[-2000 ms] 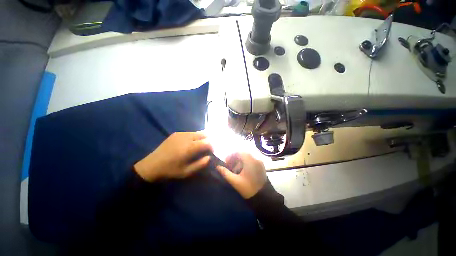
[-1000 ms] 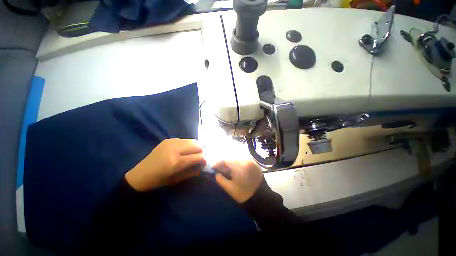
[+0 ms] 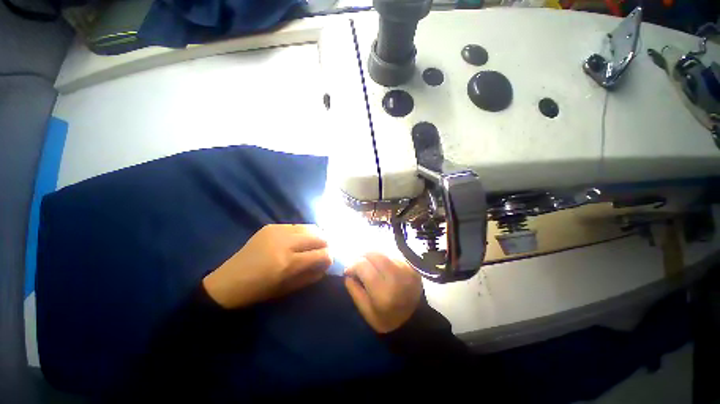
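Note:
A navy fabric panel [image 3: 142, 245] lies flat on the white table, left of and in front of the sewing machine head [image 3: 521, 118]. My left hand [image 3: 272, 264] rests on the panel with its fingertips pinching the fabric edge by the bright light. My right hand [image 3: 385, 290] is just right of it, fingers curled at the same edge. The presser foot and needle area is washed out by glare. The shiny take-up lever guard [image 3: 466, 225] stands right of my right hand.
Blue tape [image 3: 49, 177] runs along the table's left edge. A dark blue cloth [image 3: 213, 20] lies behind the table. A grey upright cylinder [image 3: 392, 47], a metal thread guide [image 3: 617, 55] and a bobbin winder [image 3: 699, 83] are on the head. Dark cloth [image 3: 568, 359] hangs at the lower right.
The panel's far edge near the needle has shifted towards me and its folds have changed. My hands stay close together at the edge, slightly lower than two seconds ago. The view has shifted slightly.

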